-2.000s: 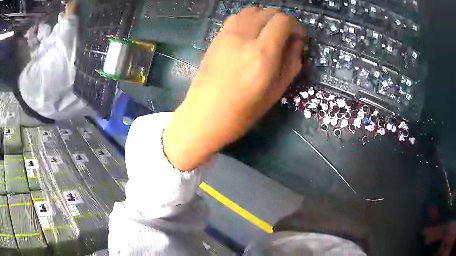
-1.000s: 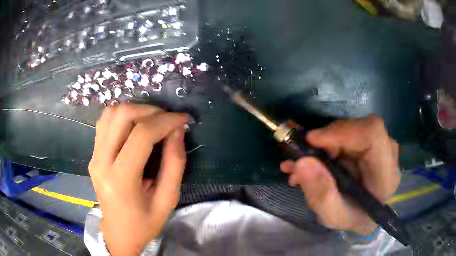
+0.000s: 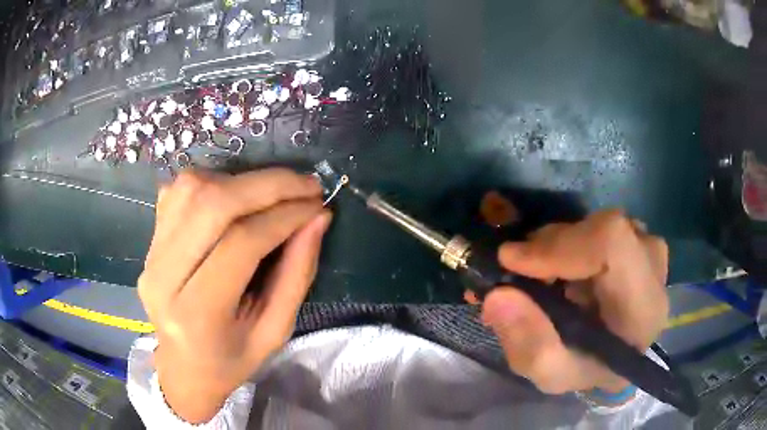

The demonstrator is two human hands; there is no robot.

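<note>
My left hand (image 3: 240,252) pinches a small circuit board (image 3: 325,170) at its fingertips, with a short end of solder wire (image 3: 335,195) beside it. A long solder strand (image 3: 84,188) runs from the left edge to this hand. My right hand (image 3: 580,294) holds a soldering iron (image 3: 416,233) by its black handle. The iron's tip is at the solder end and very close to the board; whether they touch is unclear. The fingers cover part of the board.
A pile of wired round components (image 3: 181,126) lies behind my left hand. Dark lead wires (image 3: 391,84) lie to its right. A clear blister tray (image 3: 151,55) with boards is at the upper left. A brown rosin lump (image 3: 498,208) lies near the iron. A red-and-white mark shows at the right edge.
The view has swung right from the tray area. My left hand now holds the board up beside the solder end. The iron has moved left and down, its tip now at the left fingertips.
</note>
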